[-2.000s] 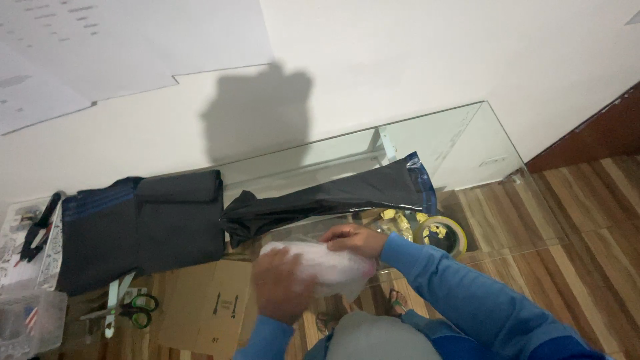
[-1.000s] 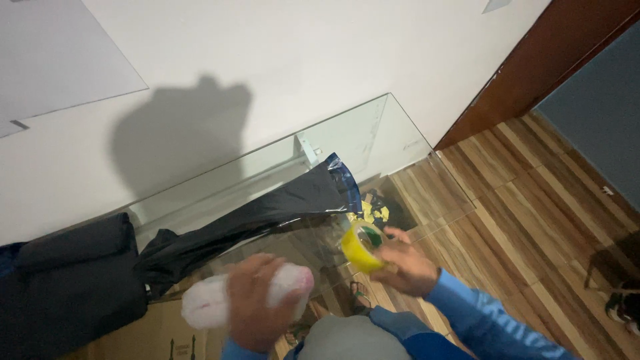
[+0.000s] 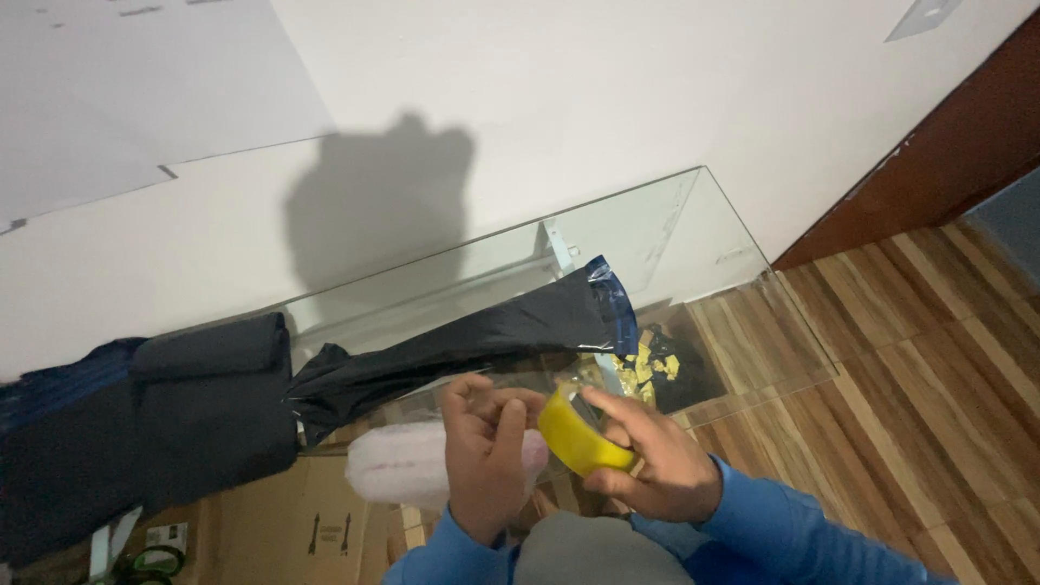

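My right hand [image 3: 662, 455] holds a roll of yellow adhesive tape [image 3: 578, 439] by its rim, fingers at the core and thumb below. Close to the roll's left side is my left hand [image 3: 491, 455], palm turned up, fingertips near the tape; whether they pinch its end is unclear. A whitish-pink wrapped bundle [image 3: 396, 463] lies behind my left hand, partly hidden by it. Beyond both hands a black plastic bag [image 3: 455, 341] with a blue edge stretches across the glass tabletop [image 3: 756, 349].
Folded dark bags or sheets [image 3: 203, 406] are stacked at the left of the glass. Under it are a cardboard box [image 3: 284, 512], green-handled scissors [image 3: 154, 561] at lower left, and a dark bin [image 3: 686, 366] with yellow scraps. White wall [image 3: 569, 97] runs behind.
My right hand has taken up the tape roll, which lay on the right two seconds ago. My left hand has let go of the bundle it held and moved beside the roll.
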